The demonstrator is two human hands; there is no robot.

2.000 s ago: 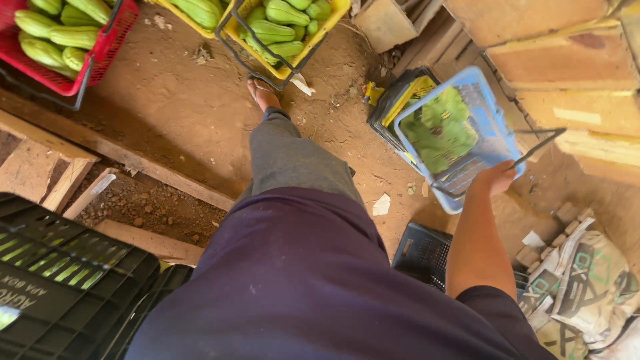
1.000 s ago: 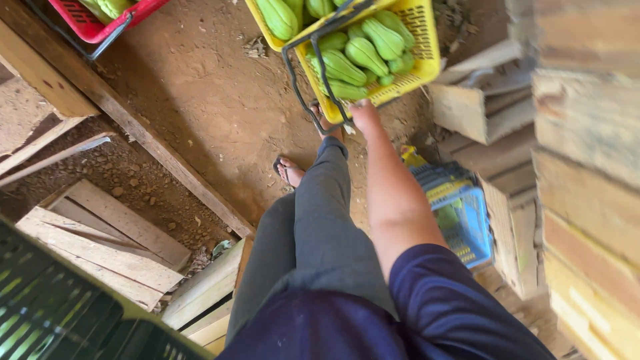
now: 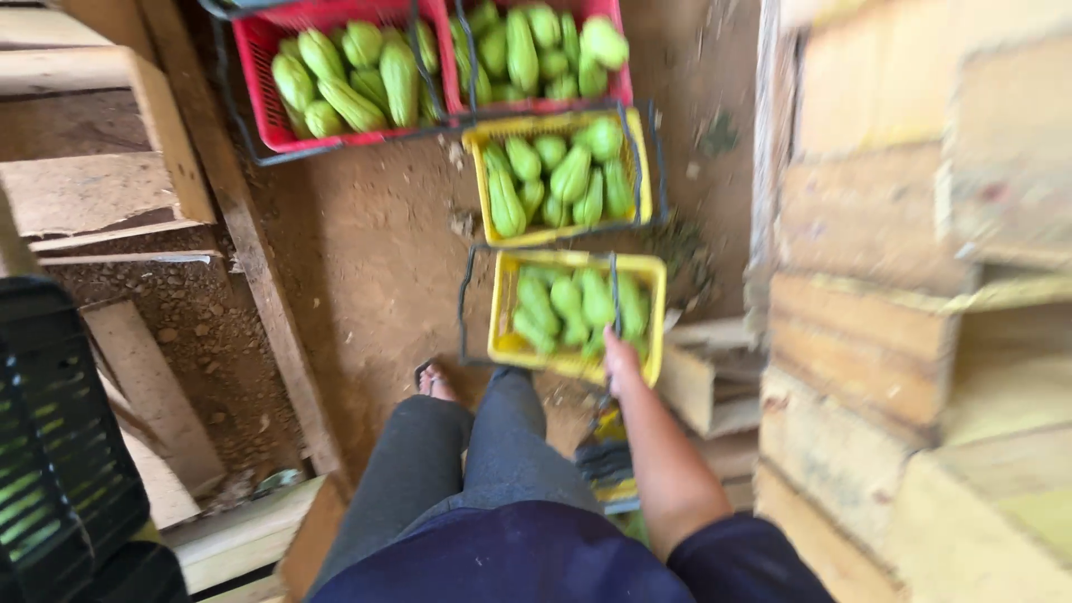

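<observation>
With my right hand I grip the dark handle of a yellow plastic basket at the centre. Green chayotes fill the basket, which is just beyond my feet. Beyond it is a second yellow basket of chayotes. Farther off, two red plastic baskets stand side by side, both holding chayotes. My left hand is out of view.
Wooden crates are stacked along the right. A wooden beam runs along the left of the dirt floor, with loose boards past it. A black plastic crate stands at the lower left.
My right hand has left the blue basket it was at two seconds ago and is now on the handle of a yellow basket. The view has shifted, bringing more of the red baskets into sight.
</observation>
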